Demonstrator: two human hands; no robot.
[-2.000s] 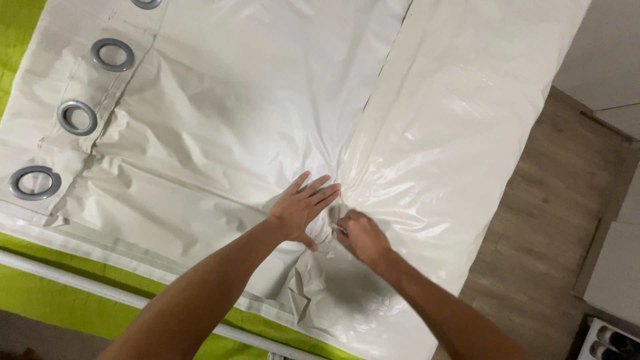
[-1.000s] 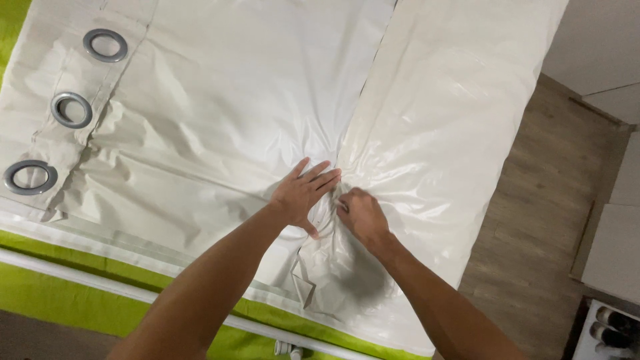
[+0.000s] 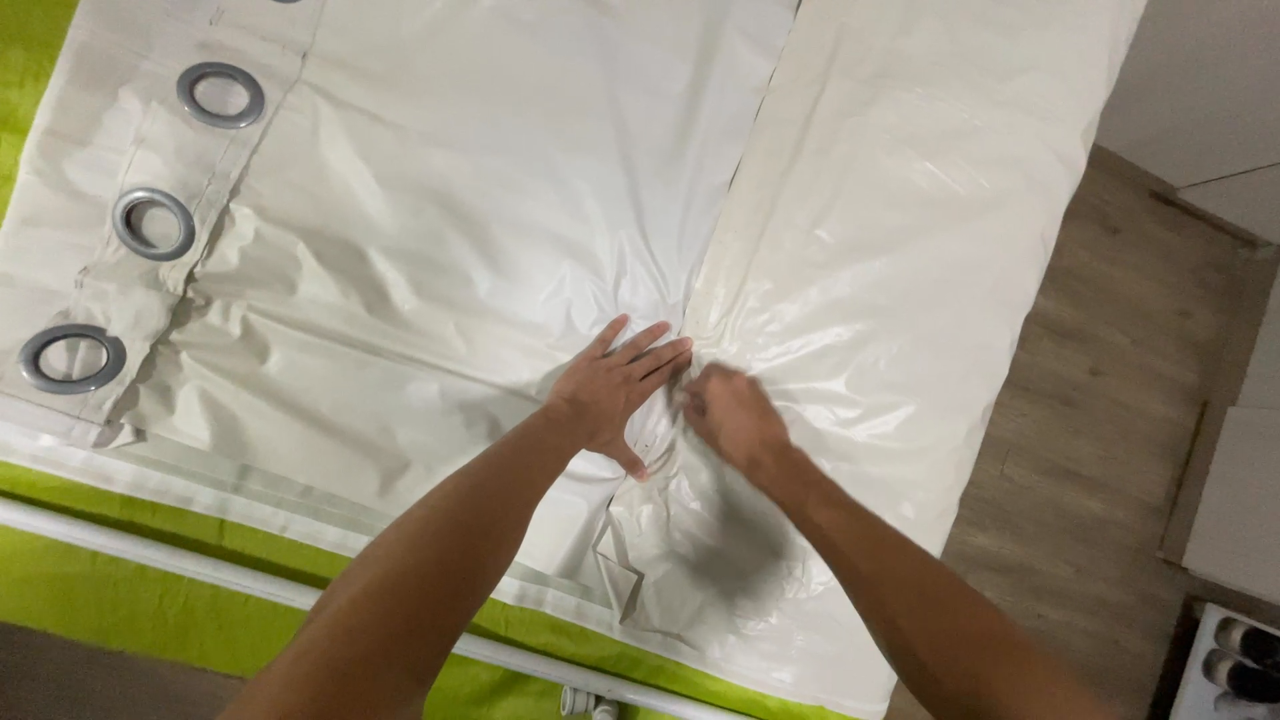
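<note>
A glossy off-white curtain sheet (image 3: 450, 200) with grey ring eyelets (image 3: 153, 224) along its left side lies spread out, wrinkled and gathered near its lower middle. My left hand (image 3: 622, 392) presses flat on it beside a seam edge, fingers spread. Just to the right, my right hand (image 3: 735, 410) is curled, with its fingertips at the gathered material by that edge; it is blurred, and whether it pinches the sheet or something small is hidden. A folded flap (image 3: 620, 575) of the sheet sticks up below the hands.
Lime-green fabric (image 3: 180, 600) lies beneath, crossed by a white pole (image 3: 130, 545) with a white fitting (image 3: 580, 700) near the bottom. Wood-look floor (image 3: 1090, 400) runs along the right, beside white panels (image 3: 1210, 90). A pale tray holding dark round items (image 3: 1240, 655) stands at lower right.
My left hand stays pressed on the sheet in about the same spot. My right hand remains close beside it, now more blurred. The view has shifted slightly.
</note>
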